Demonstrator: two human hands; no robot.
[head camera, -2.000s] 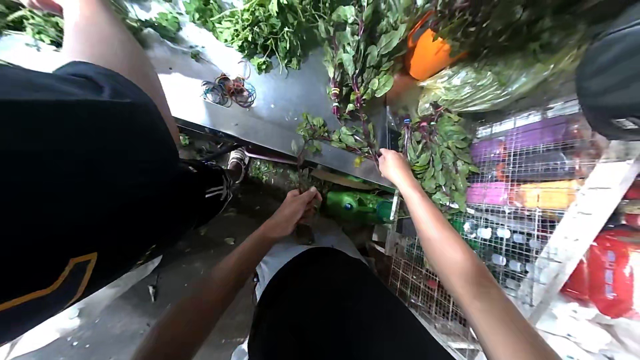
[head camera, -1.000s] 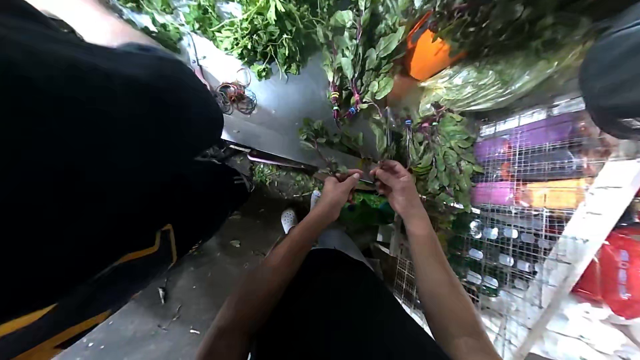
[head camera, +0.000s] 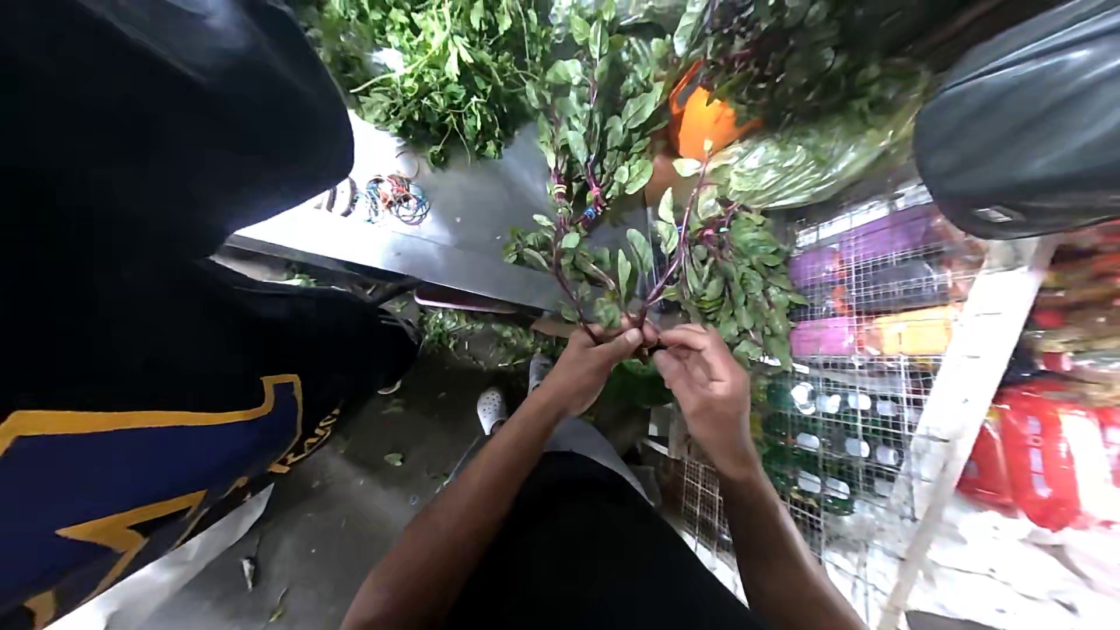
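Purple-stemmed leafy greens (head camera: 678, 249) rise from my left hand (head camera: 584, 363), whose fingers are closed around the stems low down. Against the stem ends, beside the left thumb, are the bent fingers of my right hand (head camera: 704, 385); whether they pinch a stem is hard to tell. Beyond my hands, banded bunches of the same greens (head camera: 595, 140) lie on the metal table (head camera: 472, 210). Another bunch (head camera: 744, 280) is just right of the held stems. A tangle of coloured rubber bands (head camera: 398, 199) sits at the table's left part.
A person in dark clothes (head camera: 131, 262) stands close on the left. Leafy herbs (head camera: 446, 79) cover the far table, near an orange bag (head camera: 704, 122) and a clear plastic bag (head camera: 805, 162). On the right are a wire rack (head camera: 849, 376) with bottles and a white post (head camera: 971, 376).
My right hand has come in from the right to meet my left hand, which has moved up and right. The person on the left has shifted further into view.
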